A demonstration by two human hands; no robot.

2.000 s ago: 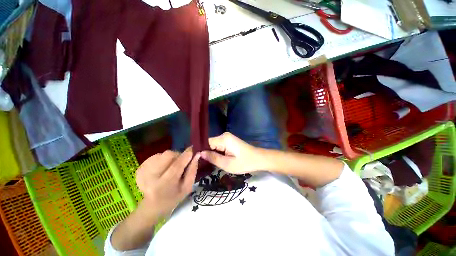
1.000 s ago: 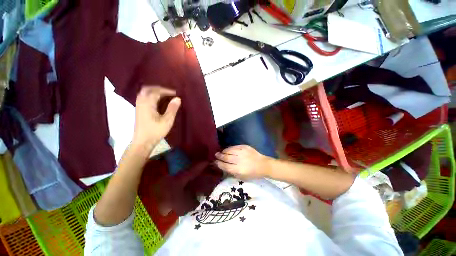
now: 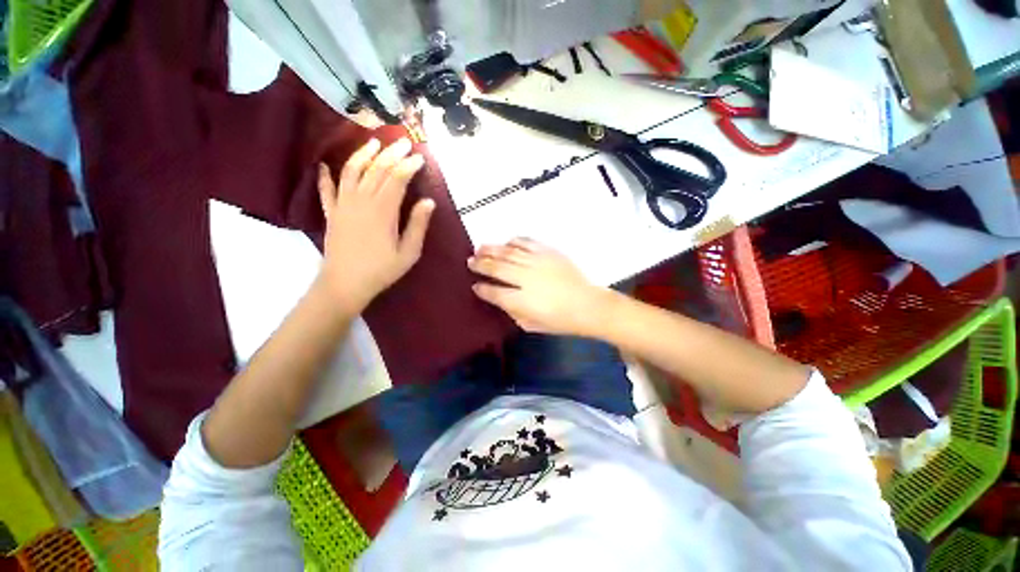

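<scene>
A maroon cloth panel (image 3: 431,285) lies on the white machine table, its upper end under the lit needle area (image 3: 414,123) and its lower end over the table's front edge. My left hand (image 3: 372,218) lies on the cloth just below the needle area, fingers spread and pointing up. My right hand (image 3: 537,285) is at the cloth's right edge, near the table's front edge; its fingertips touch the edge. Whether they pinch it is hard to tell. More maroon cloth (image 3: 168,246) spreads to the left.
Black shears (image 3: 626,151) lie right of the needle area. Red and green scissors (image 3: 744,112) and a white card (image 3: 833,101) lie beyond. A red basket (image 3: 833,302) and a green basket (image 3: 956,447) stand at right. Grey-blue pieces (image 3: 84,391) hang at left.
My left hand has moved from the cloth's lower end up onto it near the needle. My right hand has moved up along the edge. The folded strip now lies spread flat.
</scene>
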